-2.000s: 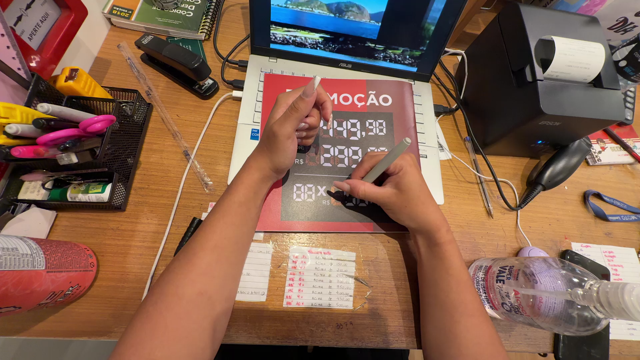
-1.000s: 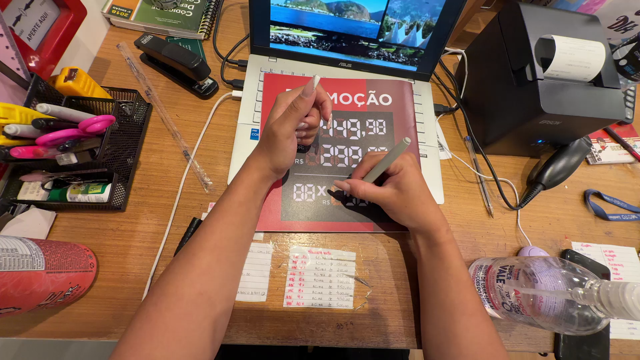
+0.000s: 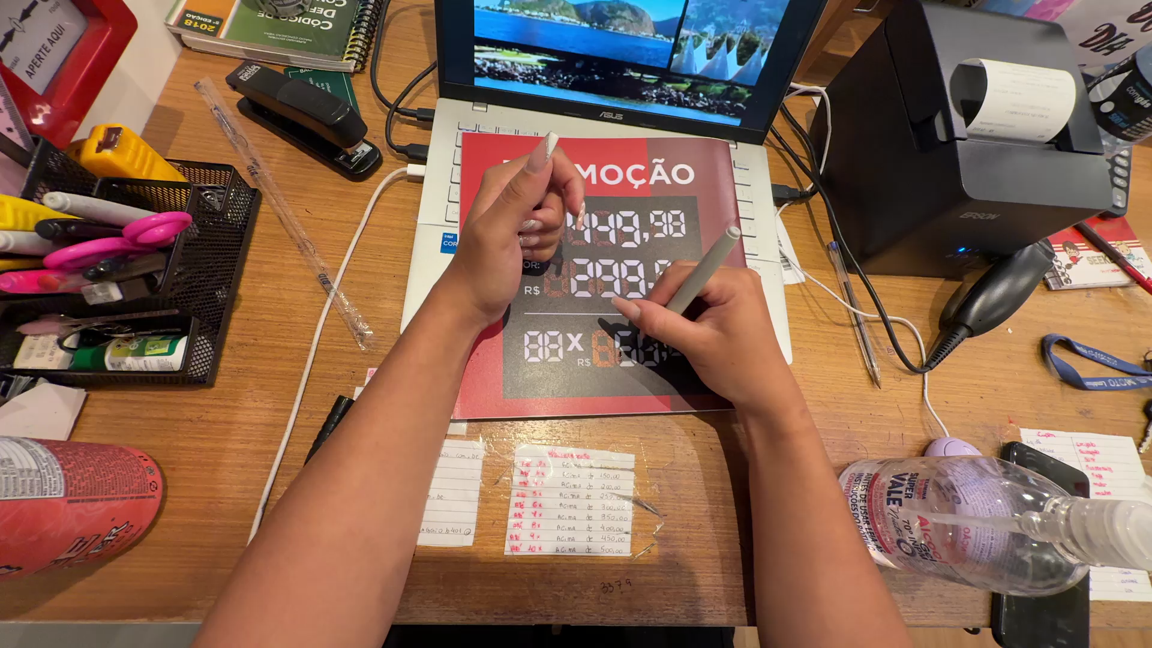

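Note:
A red and grey price sign (image 3: 540,387) with digit segments lies over the keyboard of an open laptop (image 3: 603,112). My right hand (image 3: 711,328) holds a grey marker pen (image 3: 706,270), its cap end pointing up and away; the writing tip is hidden behind the fingers, over the lower part of the sign. White fills many of the digit segments. Above the sign's upper left part, my left hand (image 3: 526,216) has its fingers curled and thumb raised, partly covering the heading and digits. Whether it holds anything small cannot be told.
A black mesh organizer (image 3: 220,270) with pens and pink scissors stands left, near a stapler (image 3: 306,117) and a red can (image 3: 76,504). On the right are a receipt printer (image 3: 963,180), a handheld scanner (image 3: 994,288), a clear bottle (image 3: 963,522) and a phone (image 3: 1039,612). Cables cross the desk.

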